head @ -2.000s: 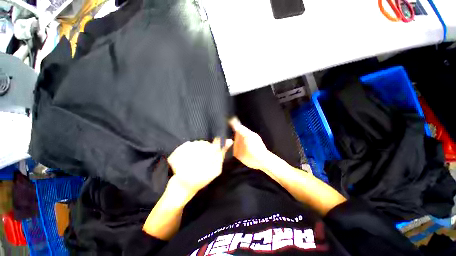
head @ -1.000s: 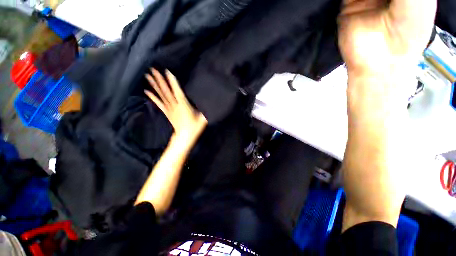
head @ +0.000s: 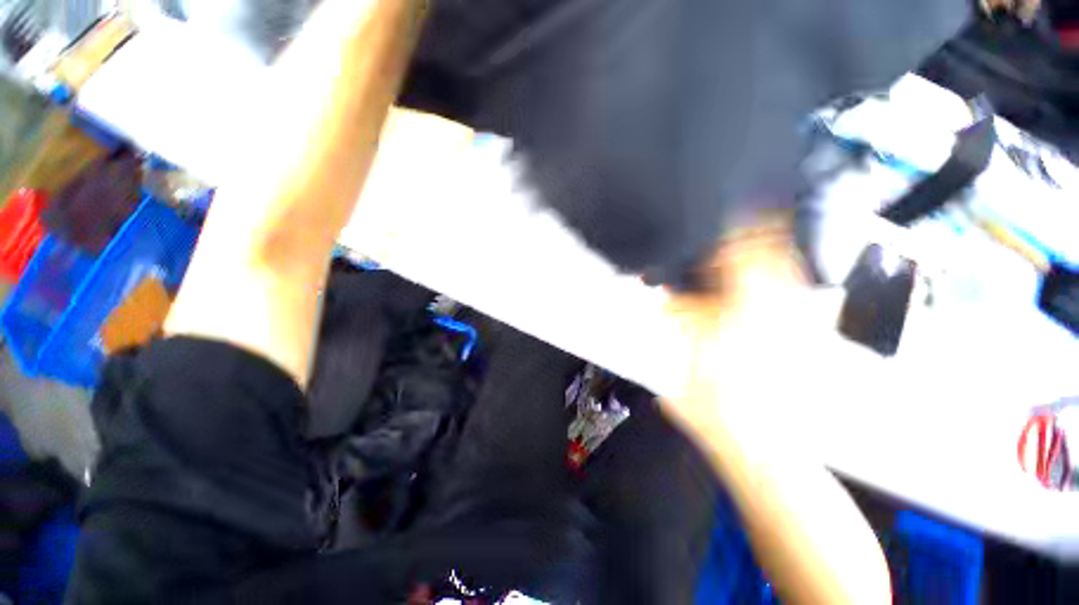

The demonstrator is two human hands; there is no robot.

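Observation:
The black garment piece (head: pixel 663 106) is spread in the air or over the white sewing table (head: pixel 473 213) at the top centre, blurred. My right hand (head: pixel 740 266) is at its lower right edge, overexposed and blurred, with the cloth's edge at the fingers. My left forearm (head: pixel 314 177) reaches up to the top edge; my left hand is cut off by the picture's edge. The white sewing machine (head: pixel 852 213) with a black fabric strip (head: pixel 947 171) on it stands right of the cloth, partly hidden.
A black phone (head: pixel 877 298) and red-handled scissors (head: pixel 1044 449) lie on the table at the right. A blue crate (head: pixel 107 284) stands at the far left, another blue crate (head: pixel 935 555) below the table at the right. Black cloth (head: pixel 391 414) lies below the table edge.
The garment has moved off my lap, up and right onto or over the table. My left arm has reached up and forward; my right hand has come down to the cloth's edge.

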